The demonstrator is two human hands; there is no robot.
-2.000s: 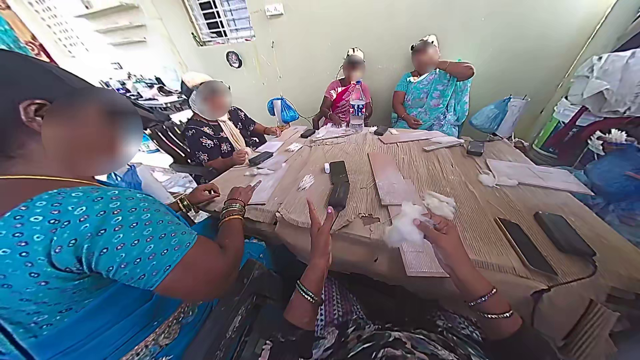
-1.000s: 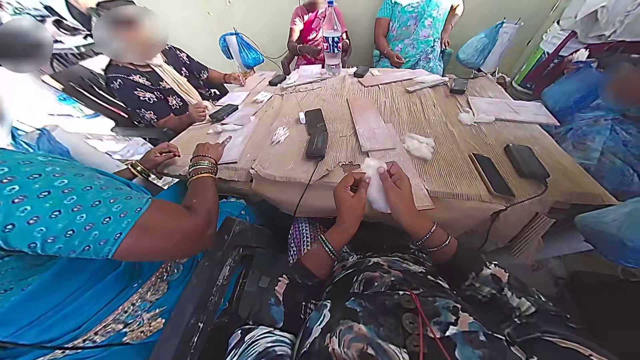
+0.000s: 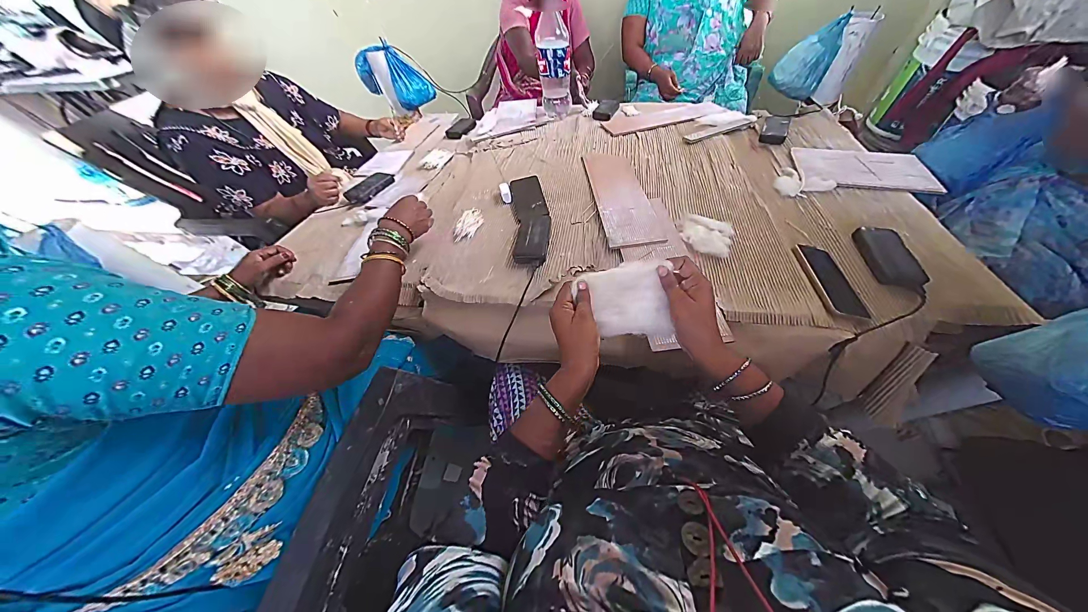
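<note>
A flat, thin piece of white cotton wool point(image 3: 627, 300) is stretched between my two hands at the table's near edge. My left hand point(image 3: 576, 327) pinches its left side between thumb and fingers. Its upper right corner is gripped by my right hand point(image 3: 690, 306). Behind the cotton lies a long pinkish board point(image 3: 623, 202) on top of another board, partly hidden by my hands. A loose clump of cotton wool point(image 3: 707, 235) rests on the table just beyond my right hand. A small pile of white cotton wicks point(image 3: 467, 224) lies farther left.
Corrugated cardboard covers the table point(image 3: 765, 280). A black case point(image 3: 530, 223) with a cable lies left of the board; a smartphone point(image 3: 833, 280) and another black case point(image 3: 890, 257) lie right. A co-worker's arm point(image 3: 340, 331) reaches in from the left. A plastic bottle point(image 3: 554, 68) stands at the far side.
My left hand, raised and apart from the cotton two seconds ago, now holds it along with my right. The cotton went from a bunched clump to a flat, wider sheet. The view has tilted down.
</note>
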